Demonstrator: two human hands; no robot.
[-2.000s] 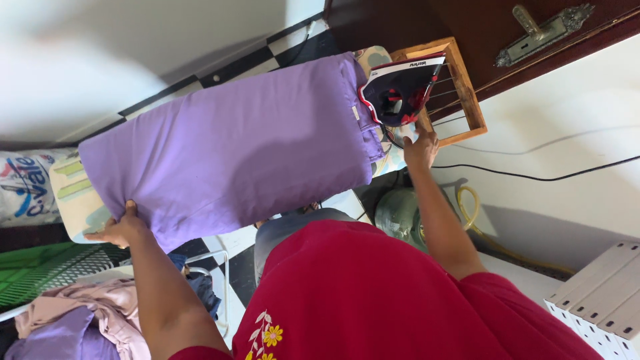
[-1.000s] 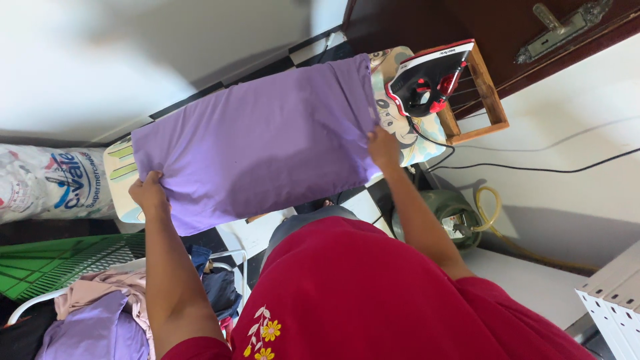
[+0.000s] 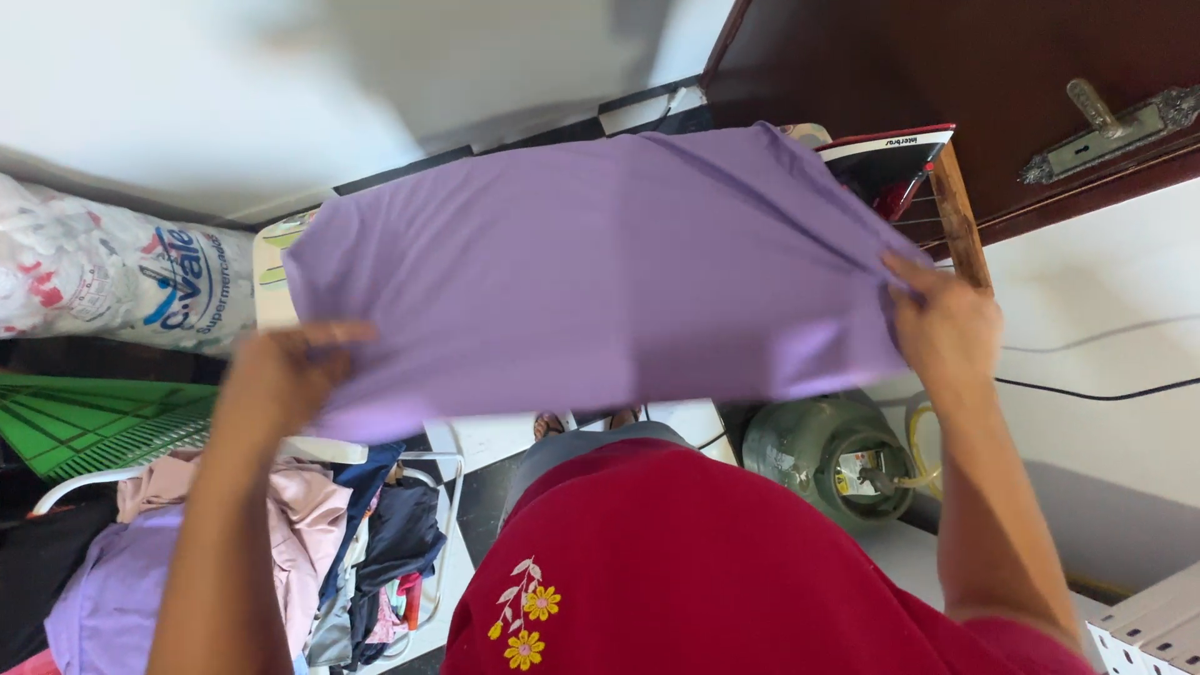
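A purple cloth [image 3: 562,272] lies stretched over an ironing board with a patterned cover [image 3: 275,281], and its near edge is lifted. My left hand [image 3: 291,375], blurred, grips the cloth at its near left corner. At the right end my right hand [image 3: 942,323] pinches the cloth's edge and pulls it taut, with creases running from the fingers. Behind that end a black, white and red clothes iron [image 3: 886,164] rests at the board's right end, partly hidden by the cloth.
A wooden frame [image 3: 961,220] adjoins the board by a dark door [image 3: 900,56]. Below right stands a gas cylinder [image 3: 825,459] with a yellow hose. Lower left, clothes [image 3: 305,516] lie on a white-framed chair or rack, near a green rake [image 3: 112,422] and a filled plastic bag [image 3: 122,262].
My right hand has moved right, drawing the purple cloth's right end over part of the iron's area. The near edge is now raised. The iron was in fuller view before.
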